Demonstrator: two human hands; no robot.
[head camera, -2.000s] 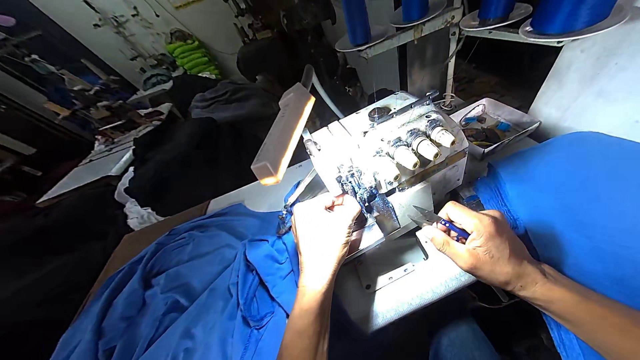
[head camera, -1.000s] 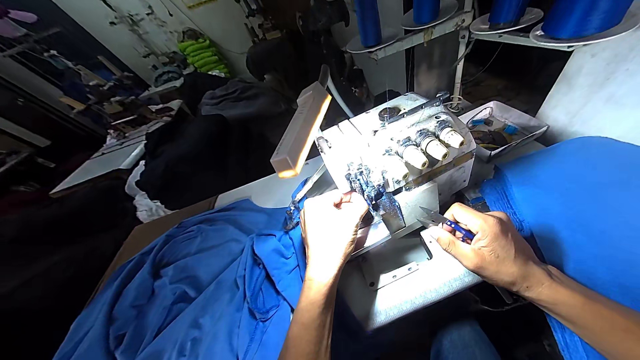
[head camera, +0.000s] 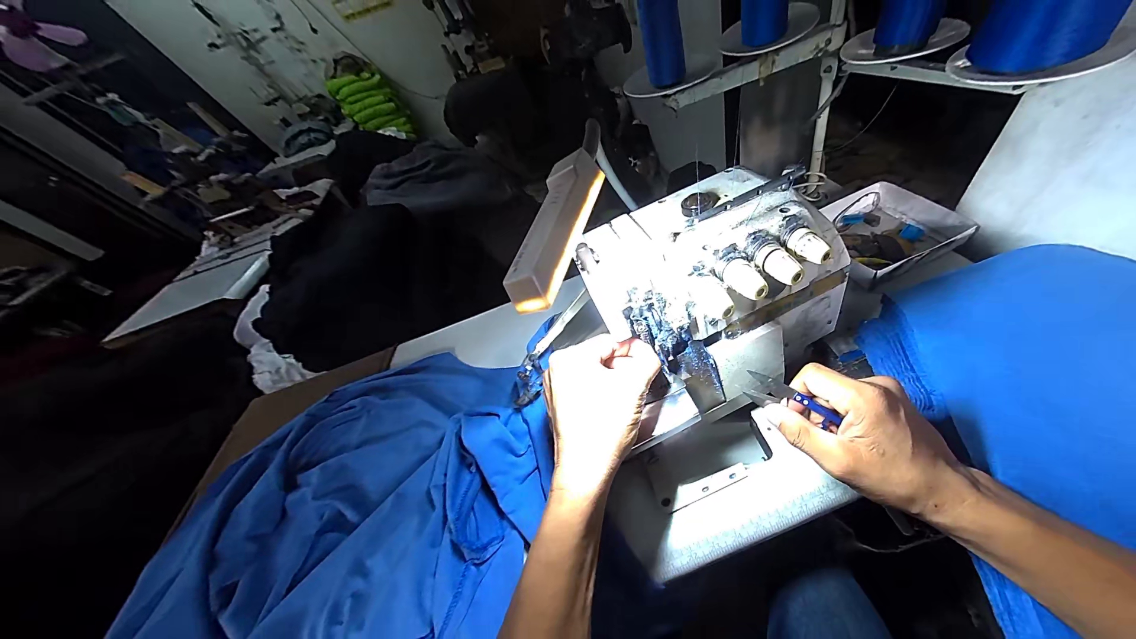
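Note:
My left hand (head camera: 599, 404) is at the needle and looper area of an overlock sewing machine (head camera: 728, 257), its thumb and fingertips pinched together; whatever is between them is too small to make out. Blue fabric (head camera: 355, 497) lies beside and under its wrist, on the left. In my right hand (head camera: 865, 435) is a pair of thread snips (head camera: 812, 408) with blue handles, their blades slightly apart and pointing left at the machine's front plate. The machine carries several pale tension knobs (head camera: 745, 278), and blue lint or thread clings around the needle area.
A lit lamp (head camera: 557, 231) hangs just left of the machine head. Large blue thread cones (head camera: 765, 22) stand on a rack behind. A white tray (head camera: 958, 232) with small items sits at the back right. Folded blue fabric (head camera: 1056, 355) covers the right side. Dark cloth (head camera: 355, 284) is heaped at the left.

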